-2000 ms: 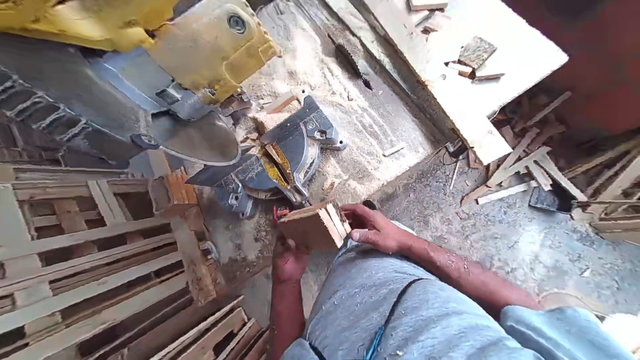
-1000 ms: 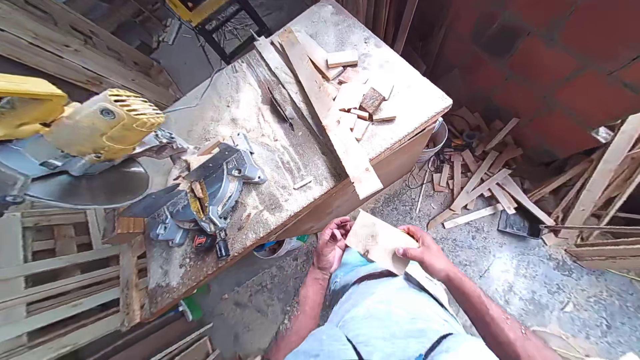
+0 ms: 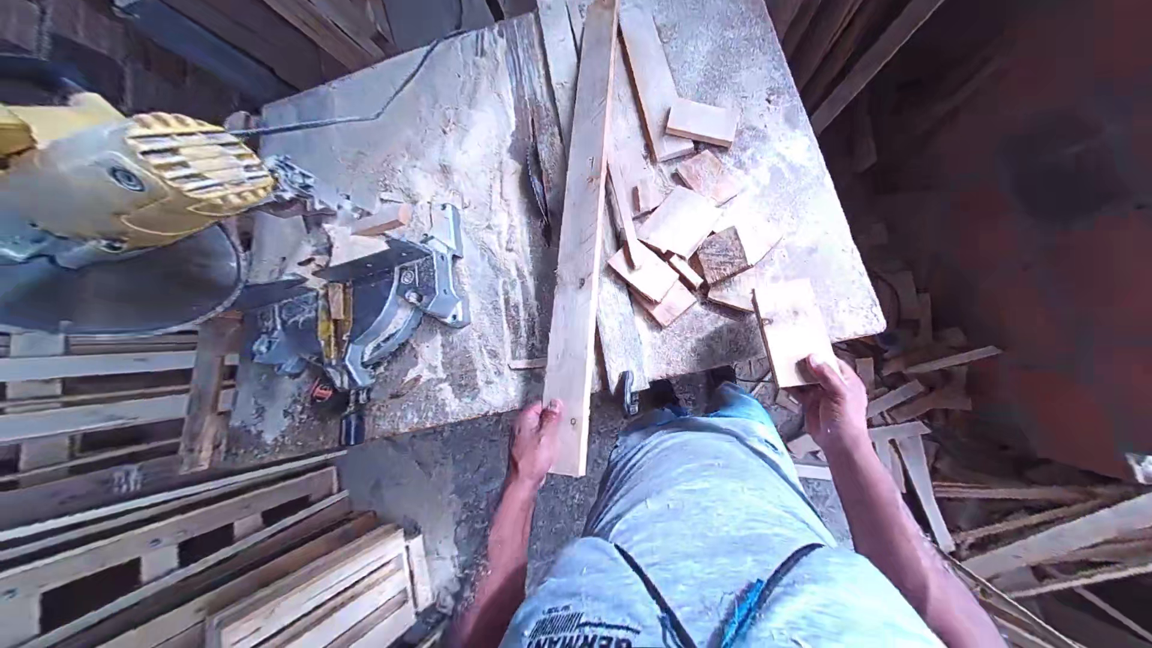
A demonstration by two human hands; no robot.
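Note:
My left hand (image 3: pixel 535 441) grips the near end of a long wooden board (image 3: pixel 580 243) that lies across the sawdust-covered workbench (image 3: pixel 423 162) and juts over its front edge. In my right hand (image 3: pixel 835 400) is a short flat wood block (image 3: pixel 794 331), its far end at the bench's front right edge. Left of that block, several cut wood offcuts (image 3: pixel 681 221) lie loosely piled on the bench. A yellow miter saw (image 3: pixel 189 171) stands at the left with its round blade (image 3: pixel 135 279) raised beside the saw's base and fence (image 3: pixel 387 297).
Slatted wooden pallets (image 3: pixel 108 558) fill the lower left. Scrap wood strips (image 3: pixel 909 450) lie heaped on the floor at the right, near a reddish wall (image 3: pixel 1062 270). A dark cable (image 3: pixel 360 117) runs over the bench from the saw. A clamp-like metal part (image 3: pixel 628 393) sits at the front edge.
Both hands held one wood block near my body; now my left hand is on the long board and my right hand holds a block at the bench's edge. The view has shifted toward the offcuts.

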